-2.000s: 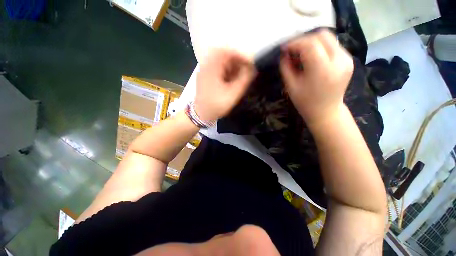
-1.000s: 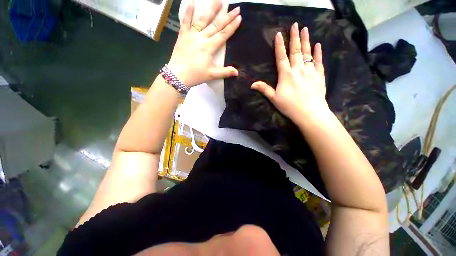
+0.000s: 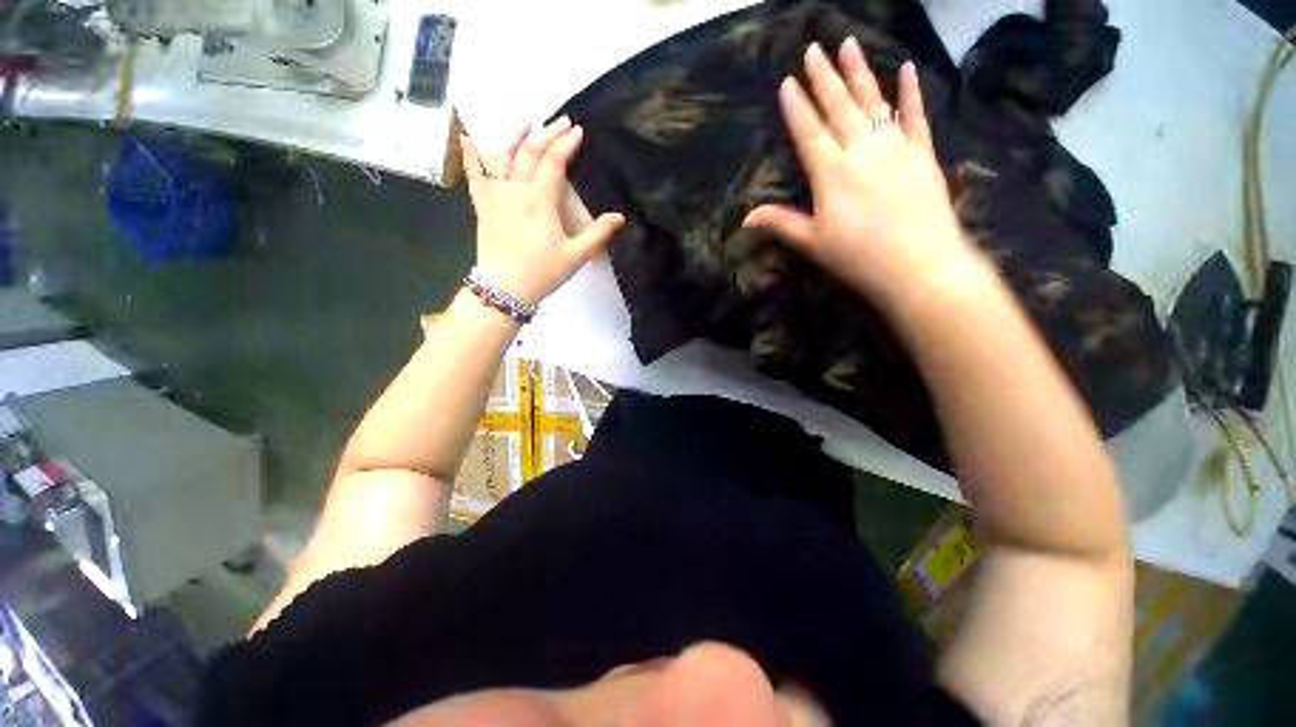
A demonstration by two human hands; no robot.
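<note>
The black leaf-print garment (image 3: 682, 128) lies spread over the pressing board and white table in front of me. The board is mostly hidden under it; a pale rounded end (image 3: 1154, 462) shows at the lower right. My left hand (image 3: 533, 213) is open with fingers apart at the garment's left edge. My right hand (image 3: 874, 178) lies open, palm down, on the middle of the cloth. A small dark bunched strip (image 3: 1045, 64) lies at the garment's upper right.
The steam iron (image 3: 1215, 327) rests at the right, with beige hoses (image 3: 1258, 156) beside it. A sewing machine (image 3: 292, 36) is at the upper left, a blue basket (image 3: 171, 199) below it. Taped boxes (image 3: 498, 462) stand under the table's front edge.
The pinched cloth edge was let go and the hands opened flat on the cloth. The view has shifted, bringing the sewing machine in. The garment's left part is now less squared.
</note>
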